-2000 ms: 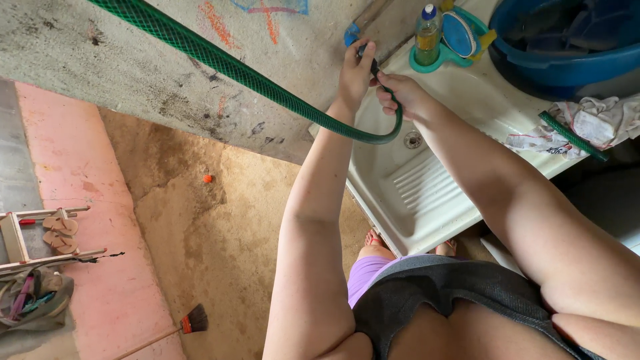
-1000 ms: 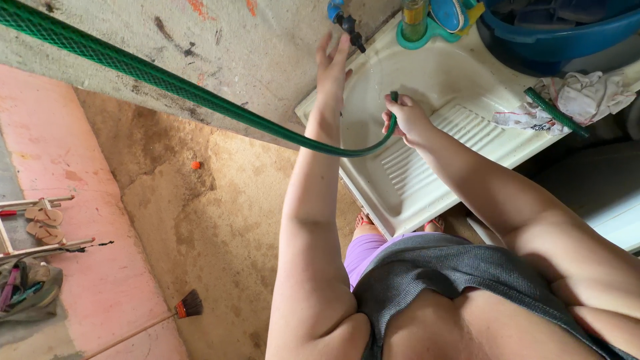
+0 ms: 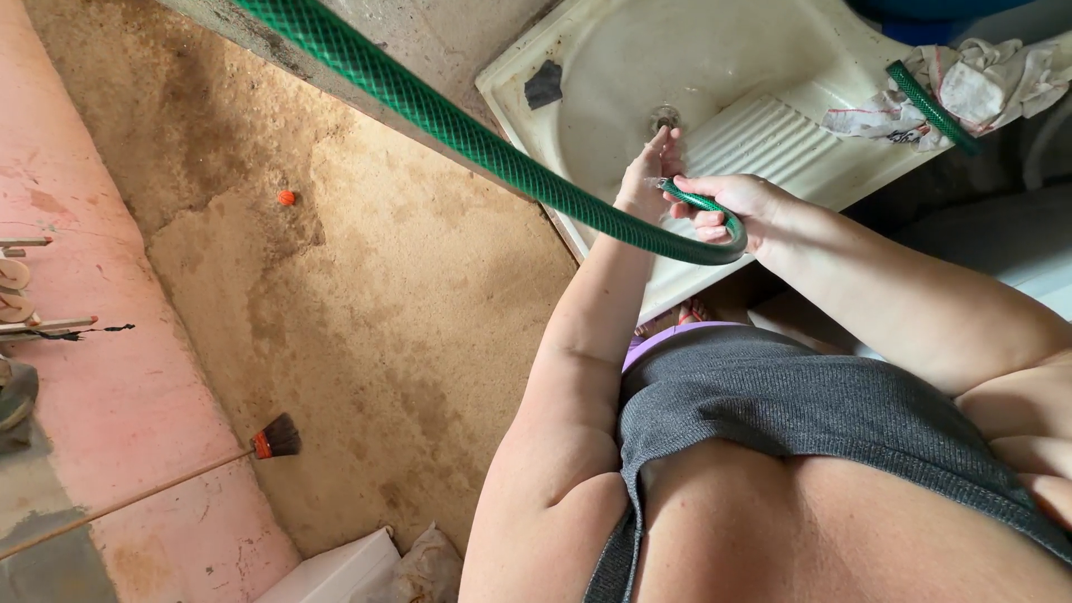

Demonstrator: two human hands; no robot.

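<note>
A green braided garden hose (image 3: 519,172) runs from the top edge across the view and bends back in a loop to my right hand (image 3: 729,209), which is closed around it near its end. Clear water comes out at the hose's tip. Right beside the tip is my left hand (image 3: 649,180), its fingers stretched toward the drain (image 3: 664,117), with water on the palm side and no object seen in it. Both hands are over the off-white laundry sink (image 3: 620,84) with its ribbed washboard (image 3: 758,142).
A crumpled white cloth (image 3: 988,84) and a short piece of green hose (image 3: 931,107) lie on the sink's right rim. A blue tub (image 3: 930,25) stands beyond. On the floor are a broom (image 3: 276,437) and a small orange ball (image 3: 286,198); a concrete wall (image 3: 469,33) borders the sink.
My left hand has left the tap and come down beside the hose end. My right hand keeps hold of the hose, and water now shows at its tip. The view has tilted downward.
</note>
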